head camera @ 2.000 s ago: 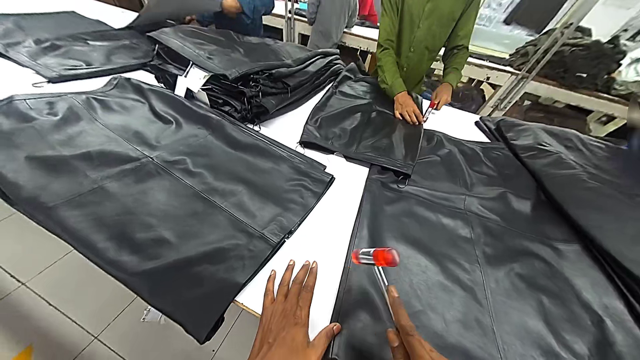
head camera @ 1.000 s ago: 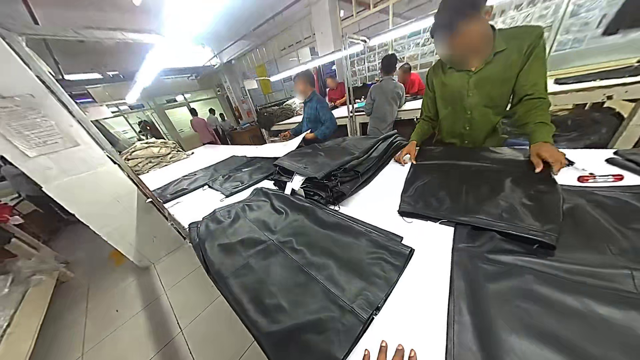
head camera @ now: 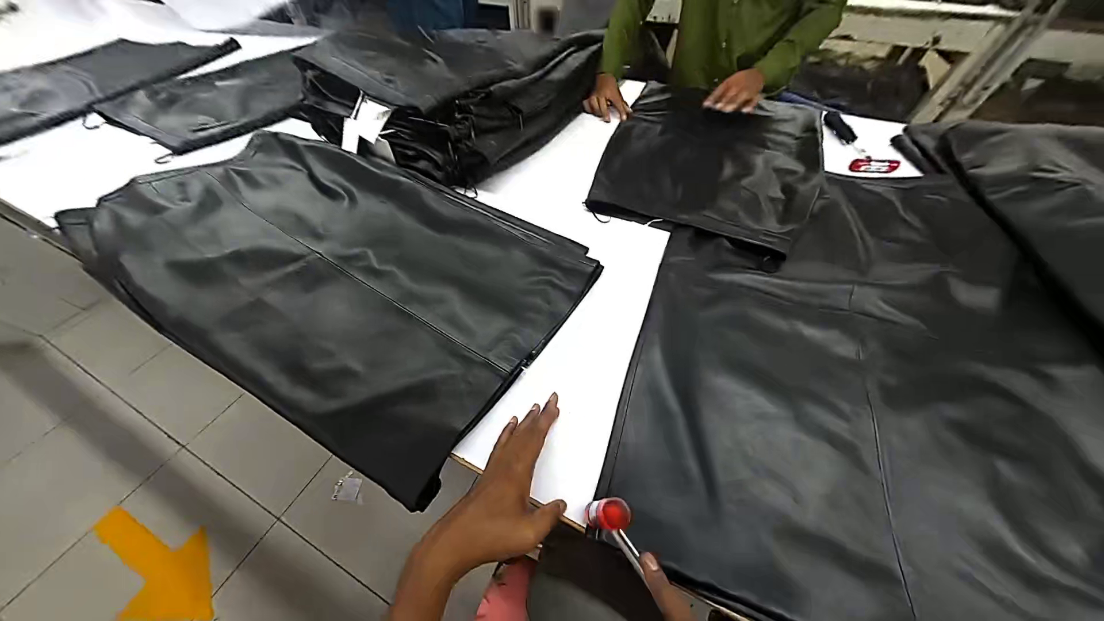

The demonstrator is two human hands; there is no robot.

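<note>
My left hand (head camera: pixel 511 496) rests at the edge of the white table (head camera: pixel 595 379), fingers spread, holding nothing. At the bottom, my right hand (head camera: pixel 666 591), partly cut off by the frame, grips the thin metal handle of a small mallet (head camera: pixel 611 515) with a red, round-faced head. The mallet head is over the near left corner of a large black leather-like garment (head camera: pixel 776 414) lying flat. Left of my left hand, stacked black skirt-like pieces (head camera: pixel 345 293) lie partly past the table's edge.
Across the table, a co-worker in a green shirt has both hands on a smaller black piece (head camera: pixel 707 172). A second red-headed mallet (head camera: pixel 874 166) lies to its right. A bulky pile of black garments (head camera: pixel 448 86) with a white tag stands behind. More black pieces (head camera: pixel 1044 190) lie at right.
The co-worker held a red-headed tool two seconds ago; now both hands are on the black piece. My right hand and mallet, out of view one second ago, show again. The view has tilted back down.
</note>
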